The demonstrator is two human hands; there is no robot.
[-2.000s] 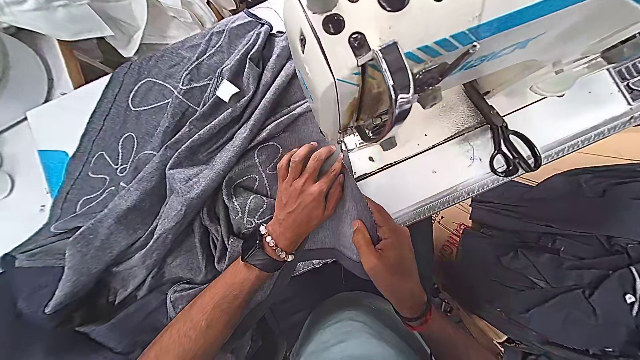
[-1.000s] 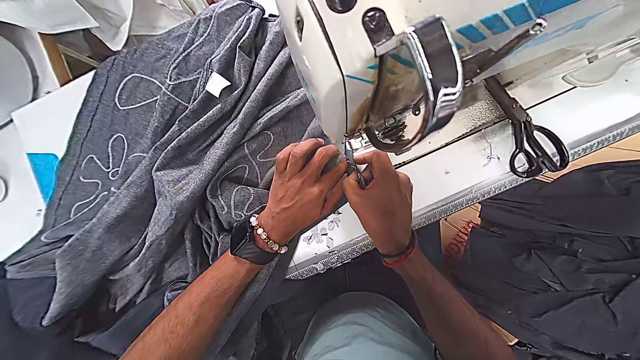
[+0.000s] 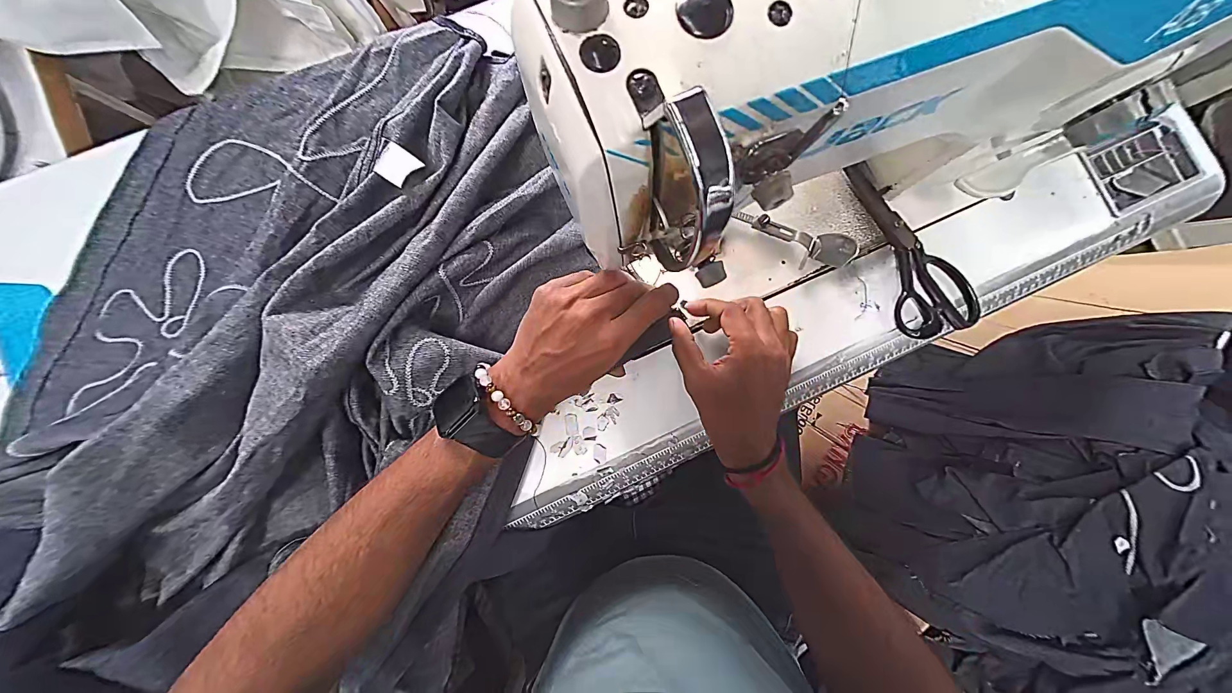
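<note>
A grey knit fabric [image 3: 289, 318] with looping white stitching spreads over the left of the table, and its edge runs under the needle area of a white and blue Jack sewing machine [image 3: 568, 125]. Just in front of the needle, my left hand [image 3: 577, 337] has its fingers closed over the fabric's edge. Close to its right, my right hand [image 3: 736, 366] pinches a small dark piece, perhaps fabric, between thumb and forefinger. The fingertips of both hands nearly meet, and they hide what lies between them.
Black-handled scissors [image 3: 929, 289] lie on the table right of my right hand. Small scraps [image 3: 587, 428] are scattered near the ruler-marked front edge [image 3: 674, 457]. Dark garments [image 3: 1039, 500] are heaped at the lower right beside cardboard. White cloth [image 3: 221, 38] hangs at the upper left.
My right hand was low on the fabric's edge, then came up to the needle area with a small metal tool, and is now a little right of there. That tool no longer shows.
</note>
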